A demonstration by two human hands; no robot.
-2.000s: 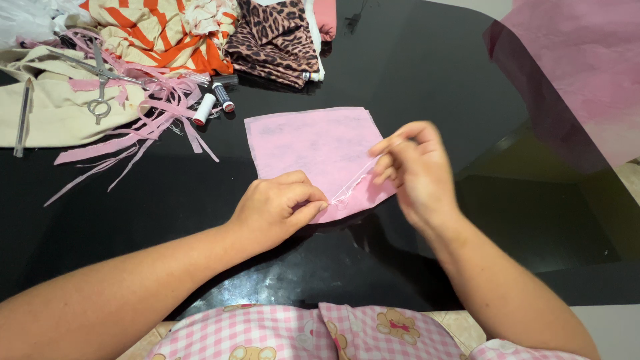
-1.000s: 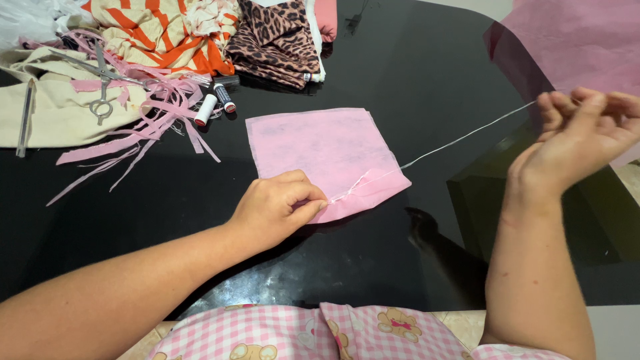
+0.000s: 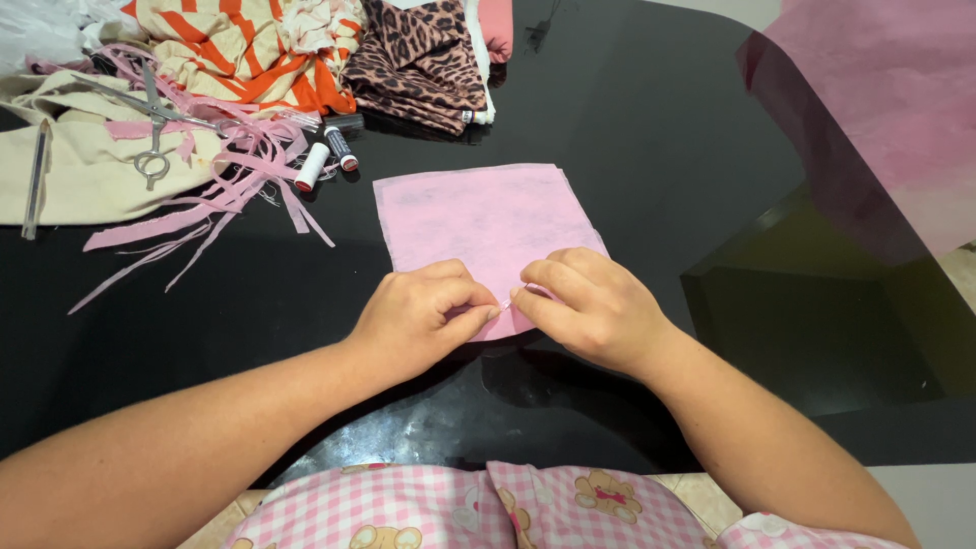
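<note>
A roughly square piece of thin pink fabric [image 3: 488, 217] lies on the glossy black table, its lower edge between my hands. My left hand [image 3: 427, 316] pinches that edge between thumb and forefinger. Close beside it, my right hand [image 3: 591, 309] has thumb and forefinger together at the fabric, holding what looks like a thin needle [image 3: 530, 285], mostly covered by the fingers. A little white thread [image 3: 505, 304] shows between the fingertips of both hands.
Metal scissors [image 3: 156, 122], pink fabric strips [image 3: 252, 164] and a pen [image 3: 36, 179] lie on cream cloth [image 3: 91, 171] at left. Two thread spools [image 3: 312, 167] [image 3: 341, 149] stand near folded leopard-print fabric [image 3: 419, 65] and orange-striped cloth [image 3: 244, 49]. Pink sheer material [image 3: 884, 99] is at right.
My right hand, out to the right with a long thread drawn from the fabric a second ago, is back at the fabric's lower edge beside my left hand. The left hand keeps its pinch.
</note>
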